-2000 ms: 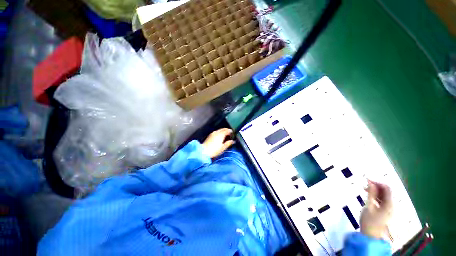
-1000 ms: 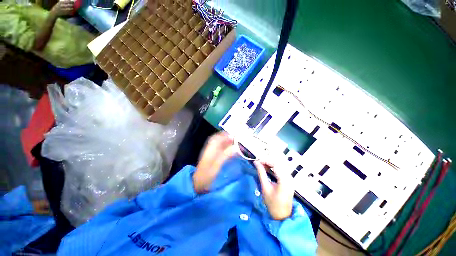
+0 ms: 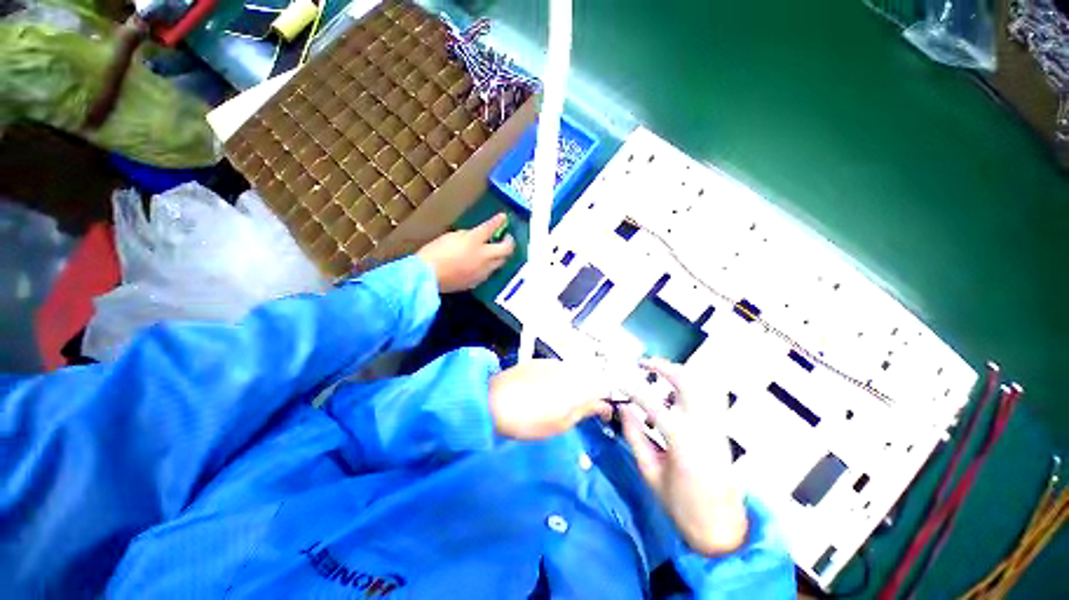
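A large white cut-out panel (image 3: 750,252) lies over the bench's front edge. A thin brown lead (image 3: 692,272) runs across it. My left hand (image 3: 545,399) and my right hand (image 3: 692,481) meet over its near left edge. Their fingertips pinch a small white-and-dark part (image 3: 639,404), mostly covered by the fingers. Another blue-sleeved arm comes from the left. Its hand (image 3: 467,254) is on a small green-handled tool (image 3: 501,230) beside the panel's left corner.
A blue tray (image 3: 511,191) of screws sits beyond the tool, next to a brown divider box (image 3: 434,223) with a wire harness tangle (image 3: 487,70). A pale strip (image 3: 549,129) hangs across the view. Red leads (image 3: 955,481) and orange leads (image 3: 1020,545) lie right. Clear bags (image 3: 199,270) lie left.
Another person's arm has come in from the left and reached the green-handled tool. My hands have moved slightly right, closer together. The hanging strip looks pale instead of black and has shifted left.
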